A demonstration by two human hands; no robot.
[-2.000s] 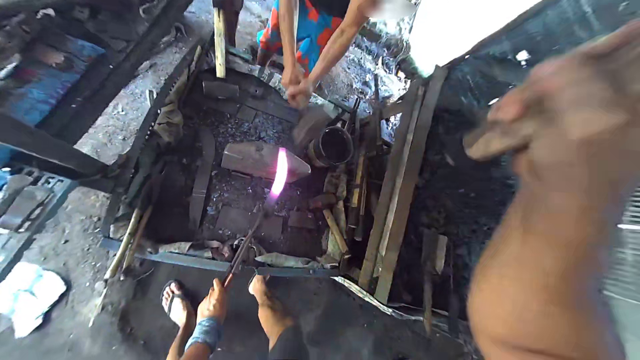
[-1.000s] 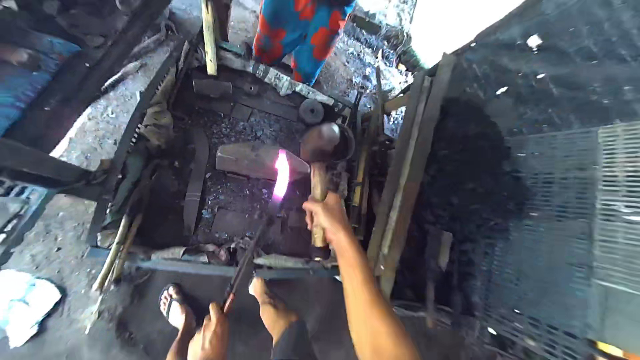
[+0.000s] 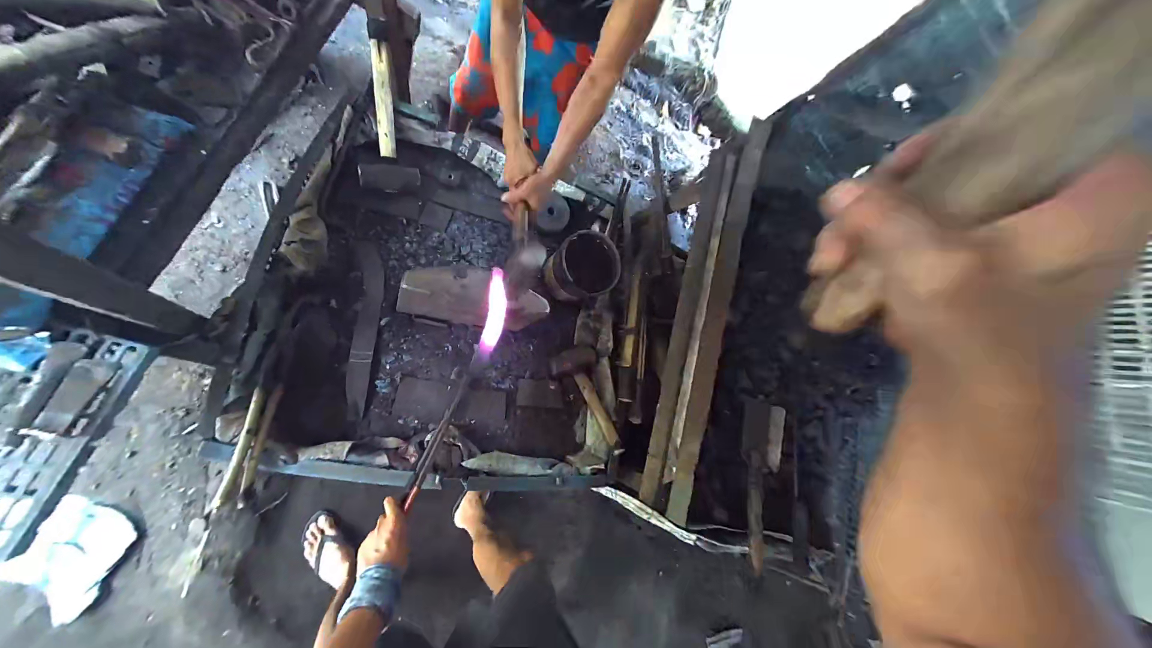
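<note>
My left hand, at the lower middle, grips the near end of long metal tongs. At their far end a glowing curved metal piece lies across a steel anvil. High at the right, my right hand is closed around the wooden handle of a hammer, which is blurred and runs out of the frame. Across the anvil, a co-worker's two hands hold a sledgehammer, its blurred head down beside the glowing metal.
A dark can stands right of the anvil, with a small hammer lying nearer me. Another sledgehammer rests at the back left. Wooden planks border charcoal on the right. A metal rim edges the pit before my feet.
My right hand and its hammer have risen from beside the anvil to the upper right. The co-worker's hands, out of view a second ago, are back with their hammer down at the anvil.
</note>
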